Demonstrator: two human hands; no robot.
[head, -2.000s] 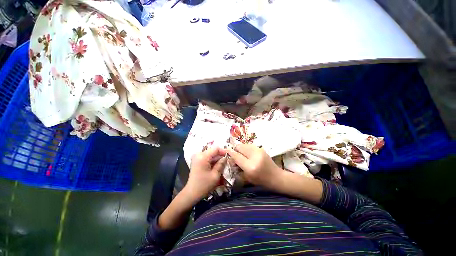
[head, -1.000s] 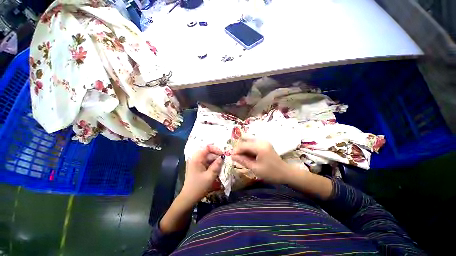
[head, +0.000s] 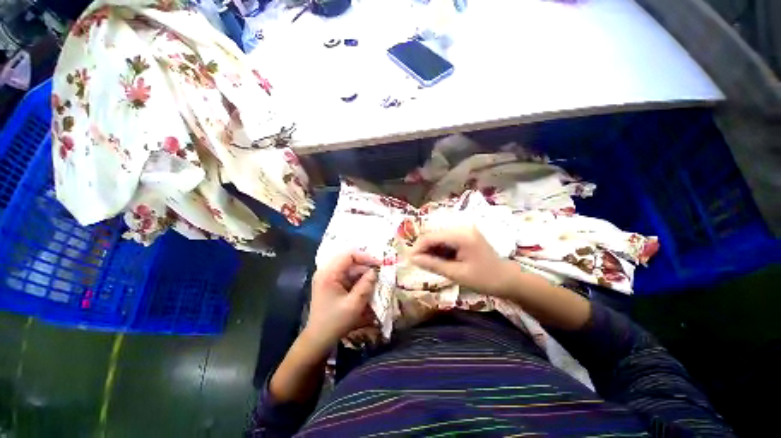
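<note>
A cream garment with red flowers (head: 555, 233) lies bunched on my lap. My left hand (head: 340, 295) pinches a small fold of it between thumb and fingertips. My right hand (head: 462, 261) is just to the right of that fold, over the garment, with its thumb and fingertips close together. No needle or thread can be made out between the fingers. Whether the right fingertips hold something is too small to tell.
A pile of the same floral cloth (head: 120, 128) hangs over a blue crate (head: 51, 265) and the table edge at the left. The white table (head: 548, 60) bears a smartphone (head: 420, 62), small dark bits (head: 349, 97) and a dark cord (head: 272, 137) near the pile.
My right hand has moved a little to the right, away from the left fingertips. My left hand keeps its pinch on the fold, shifted slightly left.
</note>
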